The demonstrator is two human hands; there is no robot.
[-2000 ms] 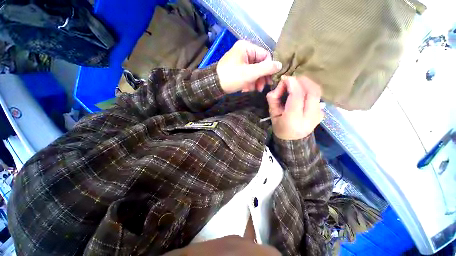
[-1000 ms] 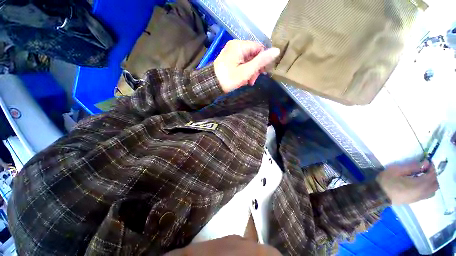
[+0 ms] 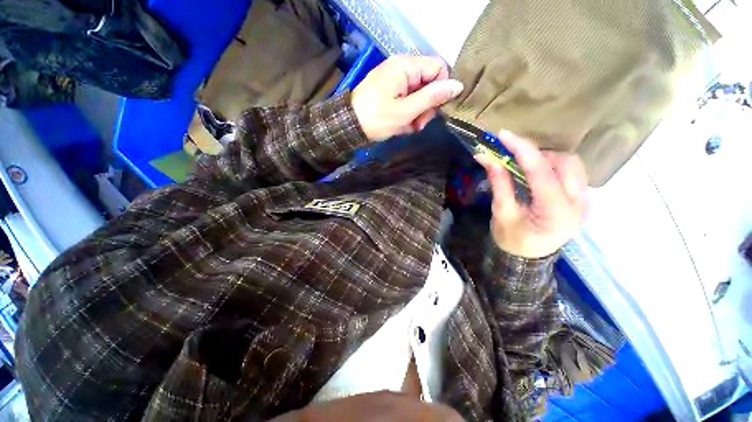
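The tan pocket piece (image 3: 577, 74) lies on the white table at the upper right, with small folds at its near left corner. My left hand (image 3: 404, 97) pinches that corner between thumb and fingers. My right hand (image 3: 538, 194) holds the thread snips (image 3: 495, 152), dark with yellow-green and blue parts. Their blades point at the pinched corner, close to my left fingertips. Whether the blades touch cloth or thread cannot be told.
The table's front edge (image 3: 606, 284) carries a marked strip. A fine dark thread and a small metal part (image 3: 721, 290) lie at right. Blue bins (image 3: 136, 136) hold tan cloth (image 3: 268, 62); dark garments (image 3: 91, 41) are at upper left.
My right hand has reached right to the snips, then come back with them to the cloth's corner. My left hand has kept its pinch there.
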